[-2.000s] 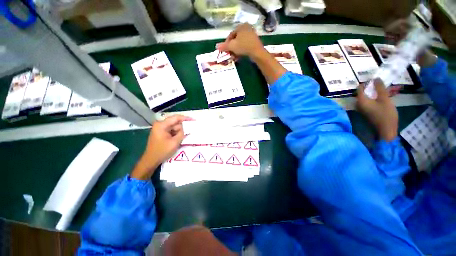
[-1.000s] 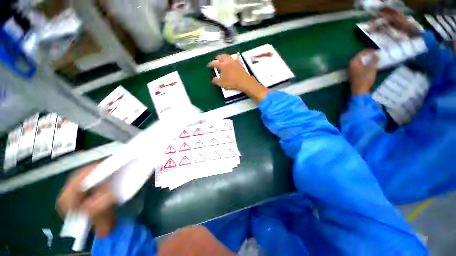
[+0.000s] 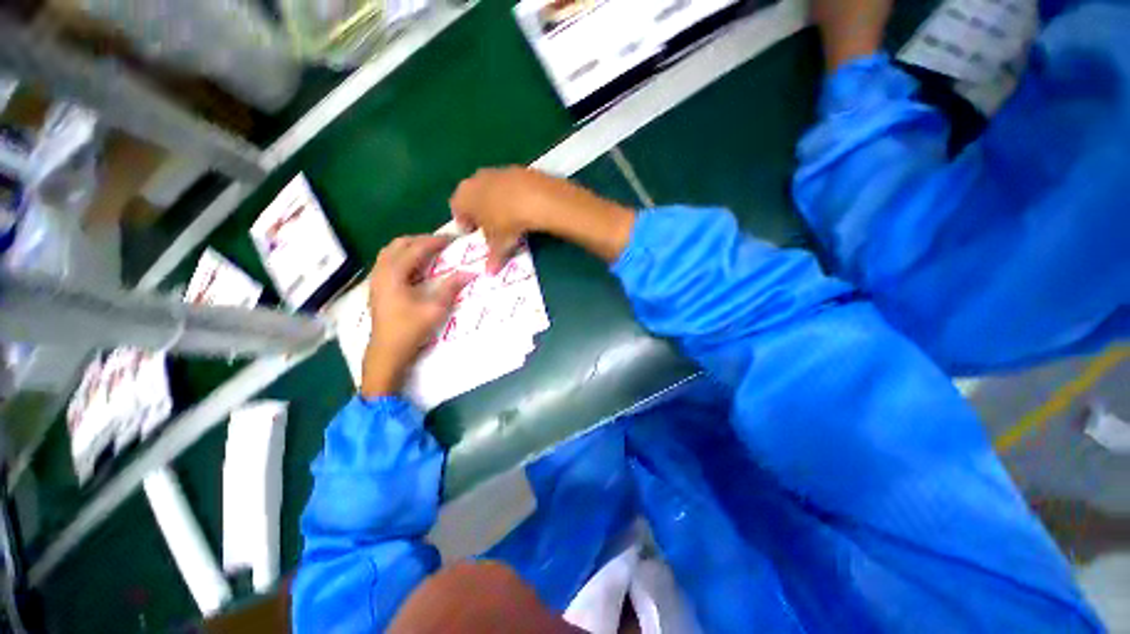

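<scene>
A stack of label sheets [image 3: 502, 325] with red warning triangles lies on the dark green table in front of me, its lower edge uneven. My left hand [image 3: 407, 297] is on the left part of the sheets, thumb and fingers bent over the printed rows. My right hand [image 3: 502, 208] is at the top edge of the sheets, fingers bent down and thumb over the triangles. Both hands touch the stack. Blur and the fingers hide whether either hand pinches a sheet or a label.
The green conveyor belt [image 3: 403, 155] lies beyond the pale side rail [image 3: 595, 139]. A product box [image 3: 299, 242] lies on it, with more at left and upper right. Used backing strips [image 3: 253, 489] lie at left. A frame post [image 3: 149, 320] crosses the left side. A neighbour's blue sleeve [image 3: 917, 211] is at right.
My left hand let go of the blank backing paper, now lying at left, and moved onto the sheets. My right hand came back from the boxes to the sheets. The view has turned.
</scene>
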